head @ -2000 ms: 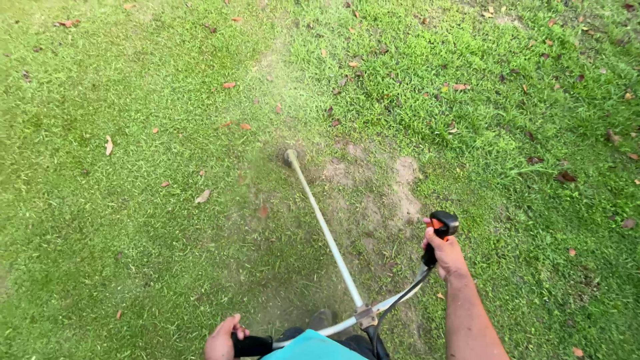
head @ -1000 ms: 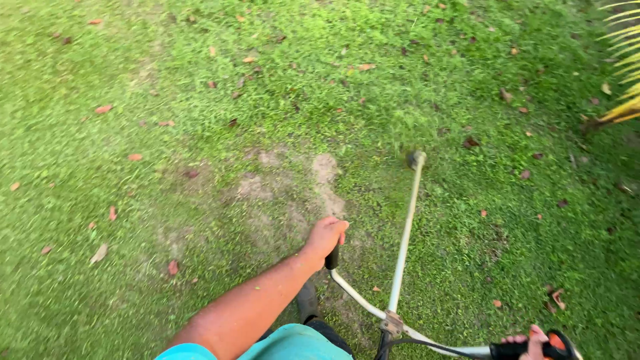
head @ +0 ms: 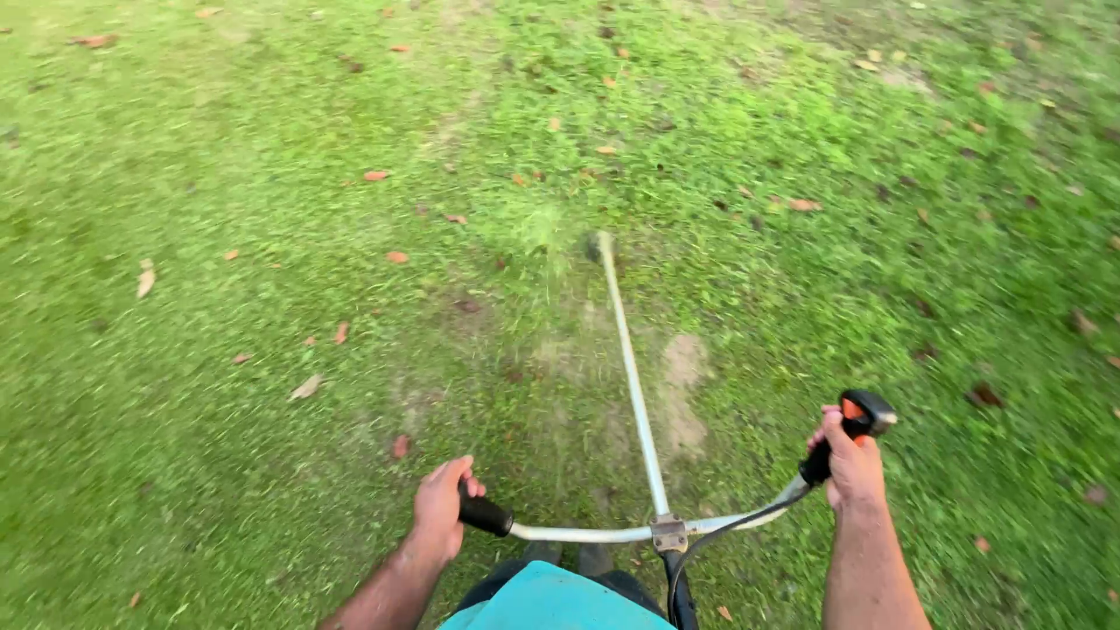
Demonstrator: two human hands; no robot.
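Observation:
A brush cutter with a long pale metal shaft (head: 637, 394) reaches forward over the lawn from its handlebar (head: 582, 534). My left hand (head: 444, 507) is closed around the black left grip (head: 486, 514). On the other side my right hand (head: 847, 455) holds the black and orange throttle handle (head: 866, 415), from which a black cable runs to the central clamp (head: 669, 534). The cutting head (head: 598, 248) is low at the grass, blurred, with bits of grass flying to its left. Whether line or a blade spins there cannot be told.
Short green grass (head: 219, 455) surrounds me, with scattered dry leaves (head: 306, 388). A bare soil patch (head: 685, 394) lies just right of the shaft. My shoes (head: 594, 558) show below the handlebar, partly hidden by a turquoise shirt (head: 551, 599).
The cutting head swung from left of the bare soil patch to its right, and is now back near the patch's upper left. Both hands stayed on the grips. The view shifted too.

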